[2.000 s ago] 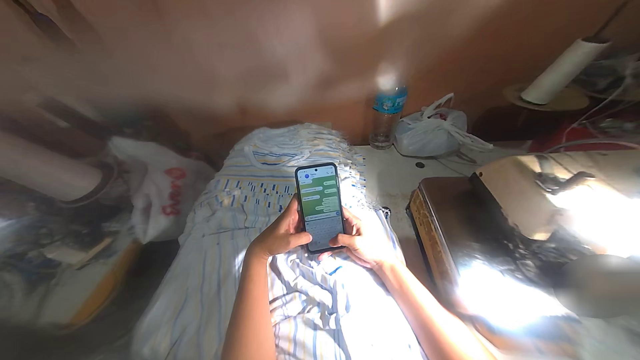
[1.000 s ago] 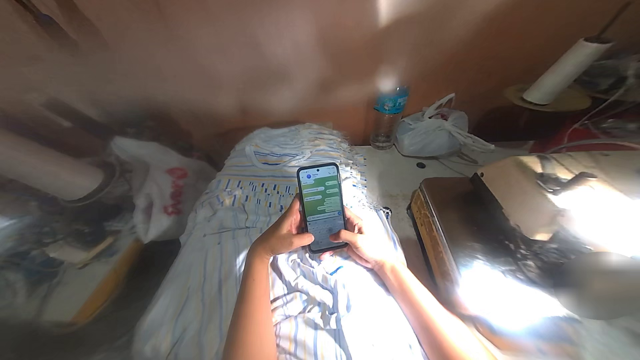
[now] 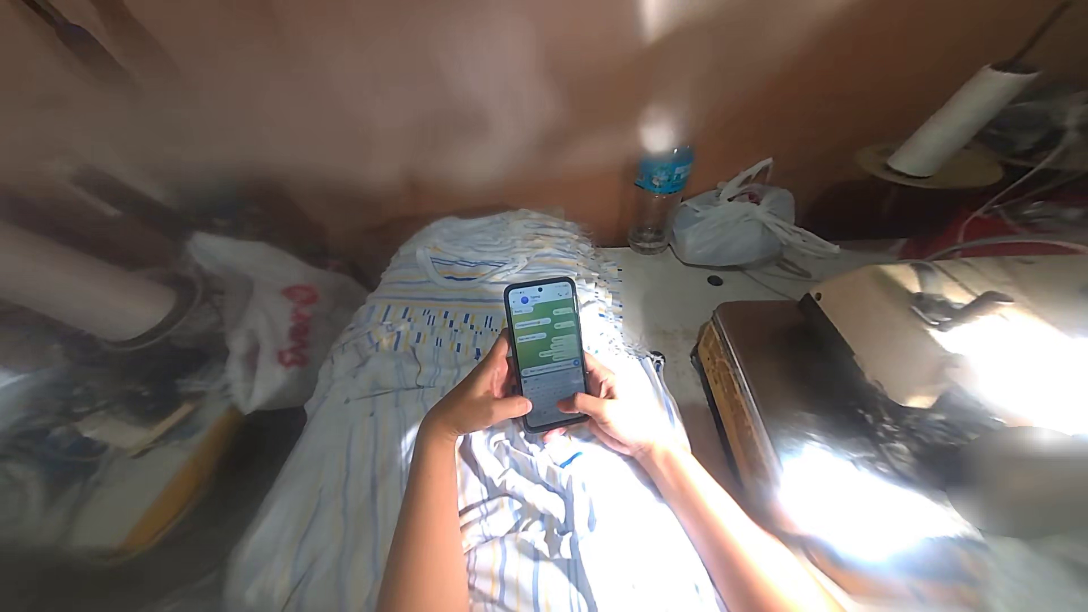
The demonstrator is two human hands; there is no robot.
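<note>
Both my hands hold a dark-framed smartphone upright, its lit screen showing a chat and a keyboard. My left hand grips its left side, the thumb at the lower left of the screen. On the other side, my right hand supports the phone, with its thumb over the keyboard. The fingers behind the phone are mostly hidden. Beneath lies a pile of striped fabric garments, white with blue and yellow lines, with a round neckline at the far end.
A sewing machine stands at the right, partly in glare. Behind are a plastic bottle, a tied white plastic bag and a thread cone. Another white bag with red lettering sits at the left. A wall closes off the back.
My right thumb has shifted slightly over the phone's keyboard. Both hands keep their hold on the phone, and the garments stay in place.
</note>
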